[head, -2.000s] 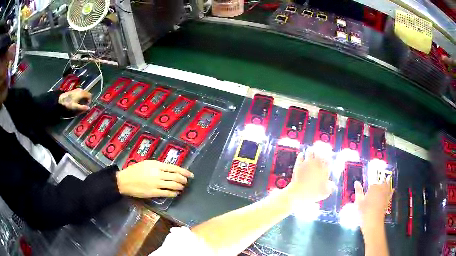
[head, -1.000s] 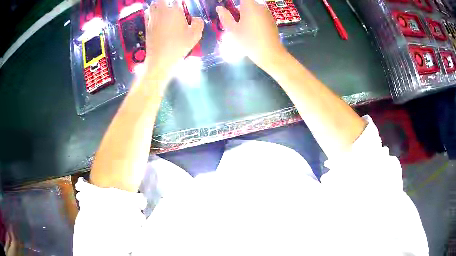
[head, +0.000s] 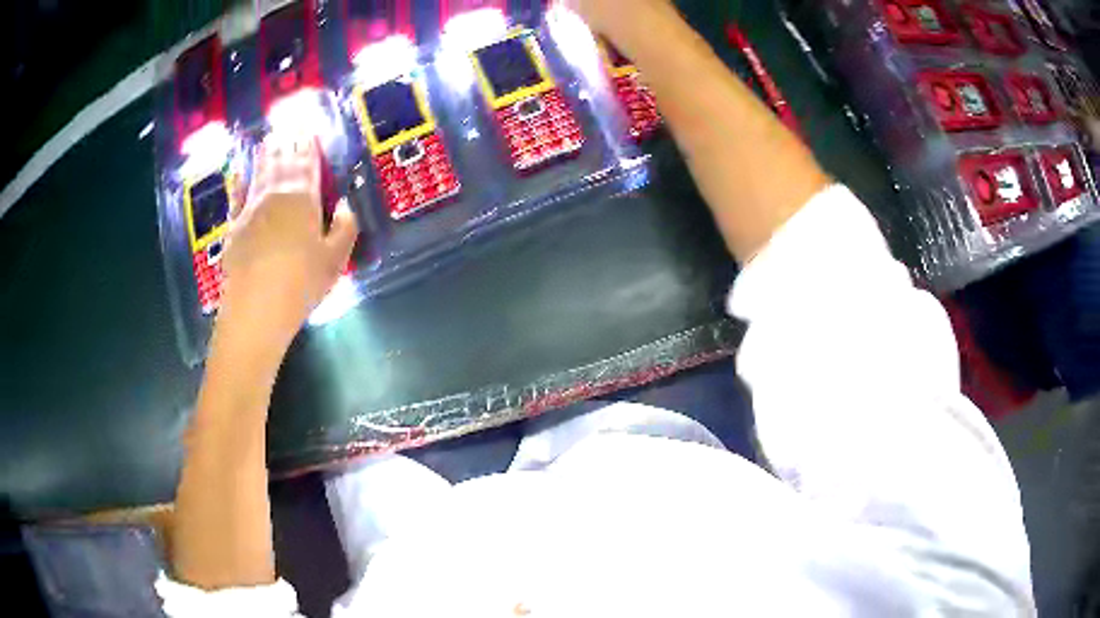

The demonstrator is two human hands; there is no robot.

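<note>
A clear plastic tray (head: pixel 483 215) lies on the dark green bench mat and holds red phones in two rows. In the near row a phone (head: pixel 404 145) and another phone (head: pixel 528 97) lie face up, with yellow-framed screens and red keys. A further face-up phone (head: pixel 208 229) is at the left end. My left hand (head: pixel 287 223) lies over a red phone in the near row and covers most of it; its grip is unclear. My right hand (head: pixel 600 10) is at the top edge, cut off and washed out by glare, above the tray's right part.
Stacked clear trays of red phones (head: pixel 965 103) stand at the right. A slim red pen-like stick (head: pixel 762 75) lies between them and the phone tray. The worn front edge of the bench (head: pixel 519 404) runs before my lap. White glare spots cover parts of the tray.
My left hand has moved left over another near-row phone. My right hand has moved up to the frame's top edge. Two middle near-row phones now show face up.
</note>
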